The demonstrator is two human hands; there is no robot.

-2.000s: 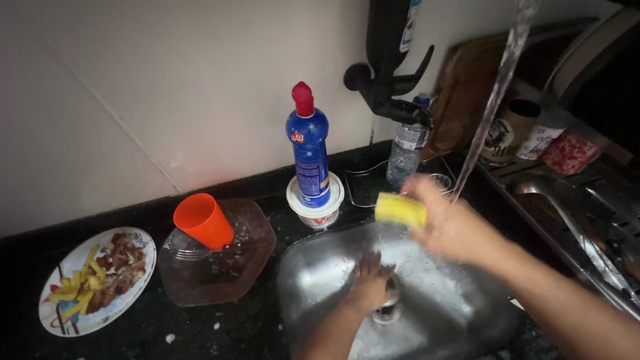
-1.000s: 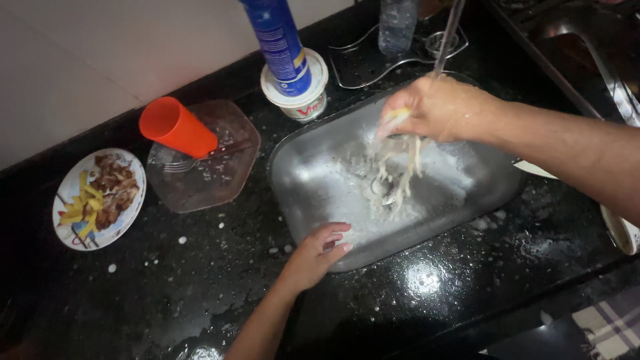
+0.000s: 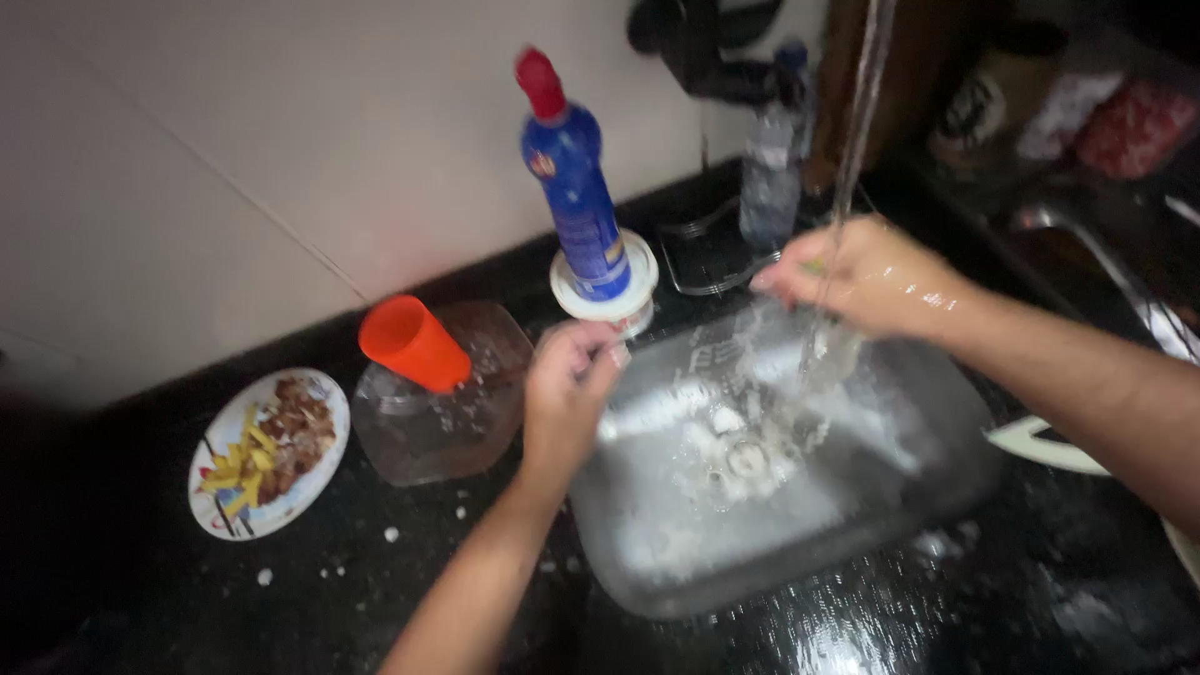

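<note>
My right hand is closed around a sponge, of which only a bit of yellow-green shows between the fingers. A stream of water falls onto this hand and runs into the metal sink. Over the sink's left back edge is my left hand, blurred, its fingers curled near the white tub. Whether it pinches something, I cannot tell. On the tub's lid stands a blue bottle with a red cap. Suds lie around the drain.
Left of the sink, an orange cup and a fork rest on a clear brown plate. Farther left is a plate with fries and meat. A plastic bottle and a wire rack stand behind. A pale handle-like object lies at right.
My left hand has moved from the sink's front left edge to its back left edge, beside the tub. My right hand stays under the water with the sponge. The view has tilted up.
</note>
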